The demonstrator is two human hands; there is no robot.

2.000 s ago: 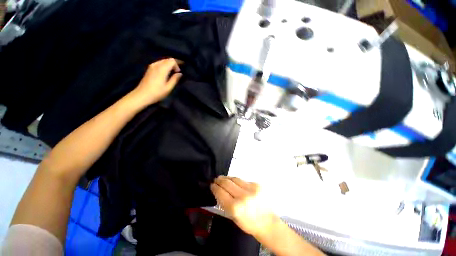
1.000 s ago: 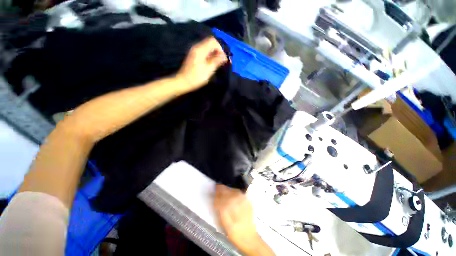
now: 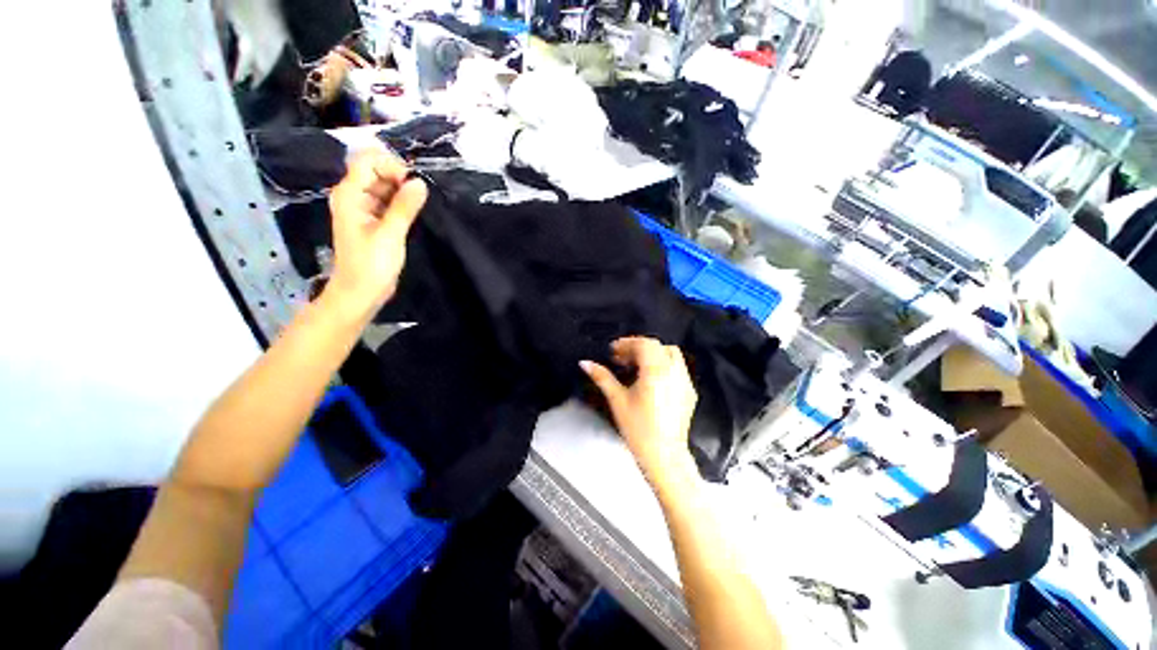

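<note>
A black garment piece [image 3: 546, 279] lies over the white machine table [image 3: 596, 476] and hangs over its left front edge. My left hand [image 3: 374, 229] is raised at the upper left and pinches an edge of the black cloth. My right hand [image 3: 647, 394] is on the cloth near the middle, thumb and fingers curled at a fold; whether it grips the cloth is hard to tell. The white sewing machine [image 3: 888, 444] with blue stripe stands to the right, black strips over its head. The cloth's right part lies beside the needle area.
Thread snips [image 3: 831, 599] lie on the table near the machine. A blue crate [image 3: 330, 533] is at lower left, another [image 3: 711, 273] behind the table. A perforated grey post [image 3: 209, 152] stands at left. Cardboard boxes [image 3: 1053, 444] are at right. Another person's hand [image 3: 333, 76] shows at upper left.
The view has swung up and left. My left hand now holds a cloth edge up at the left. My right hand has moved from the bare table onto the cloth.
</note>
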